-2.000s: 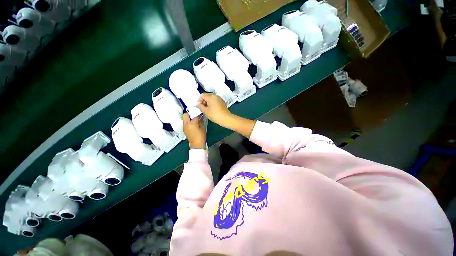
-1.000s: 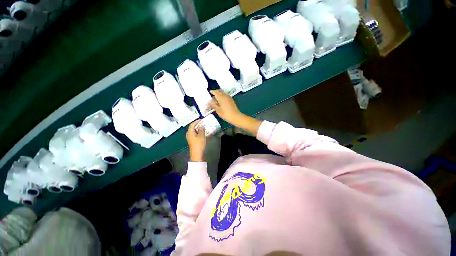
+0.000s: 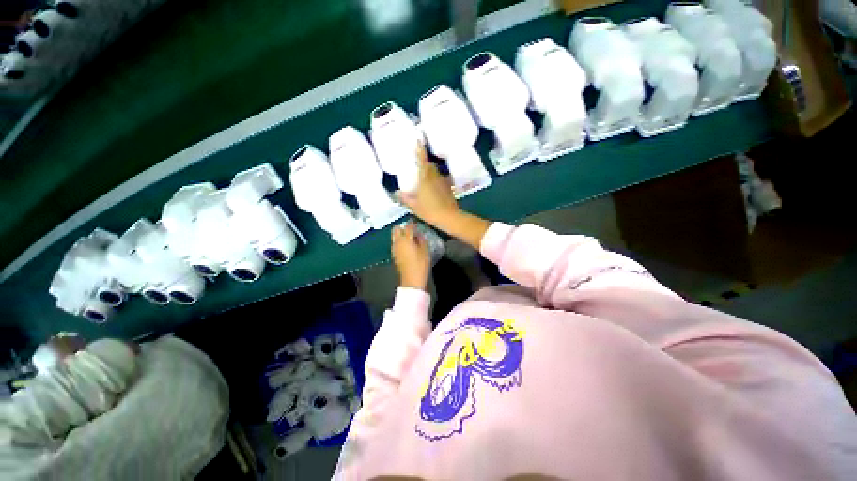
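White camera units stand in a row along the green bench [image 3: 554, 193]. My right hand [image 3: 434, 195] is at one camera unit [image 3: 396, 146], its fingers over the lower body and near the foot; the hand hides part of the unit, and whether it grips is unclear. My left hand [image 3: 411, 252] is just in front of the bench edge, holding a small pale label sheet [image 3: 432, 240] at the fingertips. The sheet is blurred and partly hidden.
More camera units [image 3: 230, 225] lie grouped at the left. A blue bin [image 3: 353, 329] with white parts is below the bench. Another person's pale sleeve [image 3: 179, 399] is at lower left. A brown carton [image 3: 816, 85] is at the right bench end, with a metal-edged line behind.
The view has shifted, so the row appears further right. My right hand has moved to the neighbouring unit on the left. My left hand still holds the sheet, now lower and away from the units.
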